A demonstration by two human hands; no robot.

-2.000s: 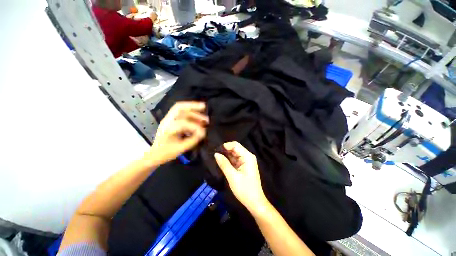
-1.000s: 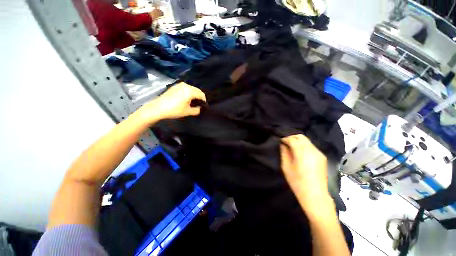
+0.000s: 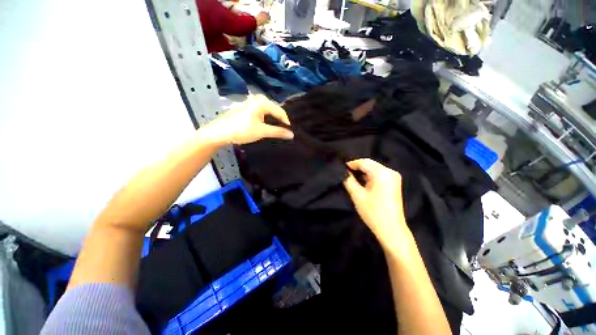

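Note:
A large heap of black garments (image 3: 418, 150) covers the table in front of me. My left hand (image 3: 261, 121) pinches the black cloth between thumb and fingers at the heap's left side. My right hand (image 3: 376, 190) pinches the same cloth a little to the right and nearer to me. The cloth between the two hands looks like an edge or seam; its details are too dark to tell. A small reddish-brown patch (image 3: 363, 110) lies on the heap beyond my hands.
A blue crate (image 3: 229, 288) with black pieces stands below left. A perforated grey post (image 3: 190, 59) and pale panel (image 3: 78, 98) are at left. The white sewing machine head (image 3: 539, 245) is at right. Denim pieces (image 3: 294, 64) and a red-sleeved person (image 3: 225, 23) are beyond.
The view has shifted left. Both hands, apart from the cloth or just touching it at first, now pinch it. My right hand has come closer to my left than a second ago.

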